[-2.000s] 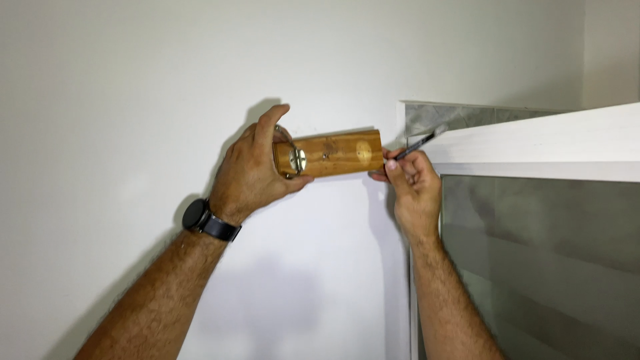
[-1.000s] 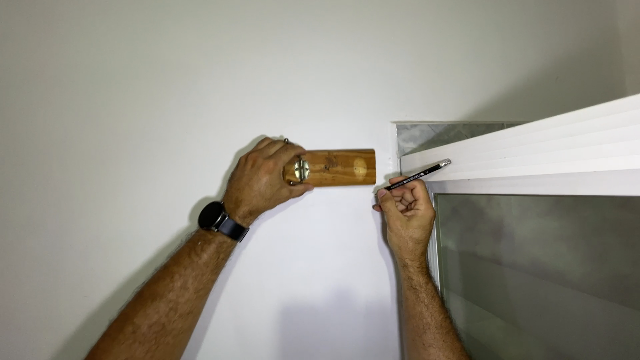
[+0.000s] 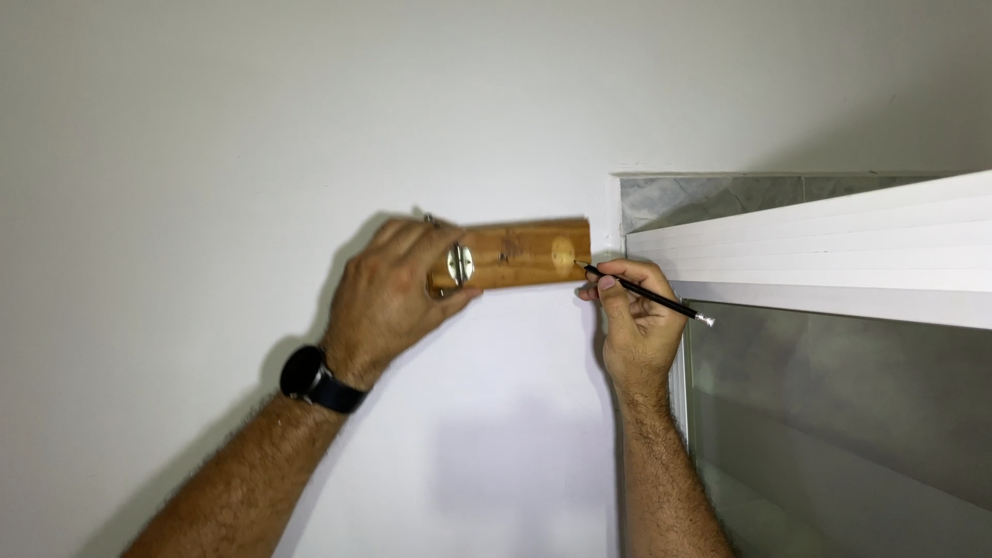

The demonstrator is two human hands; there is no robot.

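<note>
A varnished wooden block [image 3: 527,254] lies against the white wall, slightly tilted, its right end close to the corner of the window or door opening. My left hand [image 3: 395,283] grips its left end between thumb and fingers, with a dark watch on the wrist. Beside those fingers a small metal fitting, like a hinge [image 3: 460,264], is attached to the block's face. In my right hand [image 3: 639,318] is a black pencil [image 3: 651,294], its point at the block's right end near a pale oval patch and its silver end toward the lower right.
At the right a white frame [image 3: 814,232] slants across, with a dark glass pane [image 3: 837,403] under it. Behind its upper edge shows grey marbled tile [image 3: 697,198]. The white wall [image 3: 194,155] spans the left and the top.
The pencil has swung round: a second ago its silver end pointed up and right, now down and right, with its point over the block's right end. My left hand has kept hold of the block.
</note>
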